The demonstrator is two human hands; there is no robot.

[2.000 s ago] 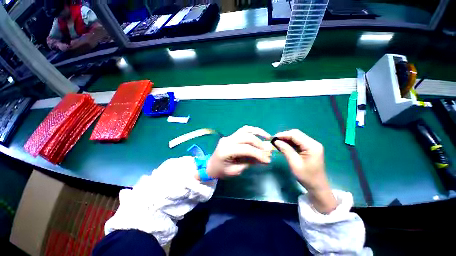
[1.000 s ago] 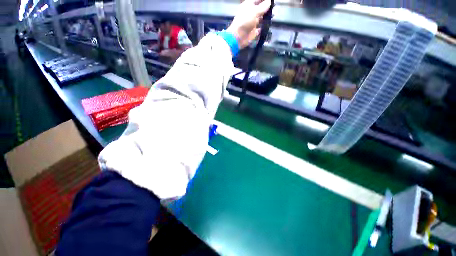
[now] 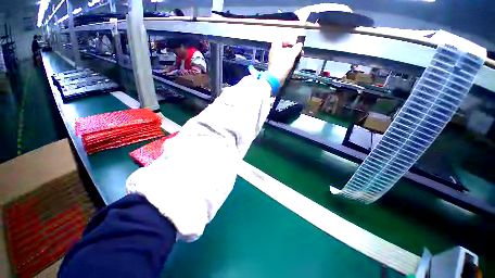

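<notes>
My left hand [image 3: 285, 58] is raised at upper centre, in front of the pale shelf beam [image 3: 244, 33], with a light blue band on the wrist. A narrow black strip [image 3: 300, 48] shows at its fingertips and runs down behind the hand; the image does not show whether the fingers grip it. My left sleeve covers much of the middle of the bench. My right hand is out of the picture.
Stacks of red bubble bags [image 3: 120, 129] lie at left. An open carton [image 3: 40, 155] of red-bagged parts is at lower left. A label sheet [image 3: 412, 122] hangs at right. Laptop parts [image 3: 84, 82] lie farther left. A person [image 3: 187, 59] sits across the line. A grey-white box [image 3: 453, 263] is at lower right.
Both hands were together over the bench with a small dark item. My left hand then rose to the shelf, and my right hand left view. The view has turned up and left.
</notes>
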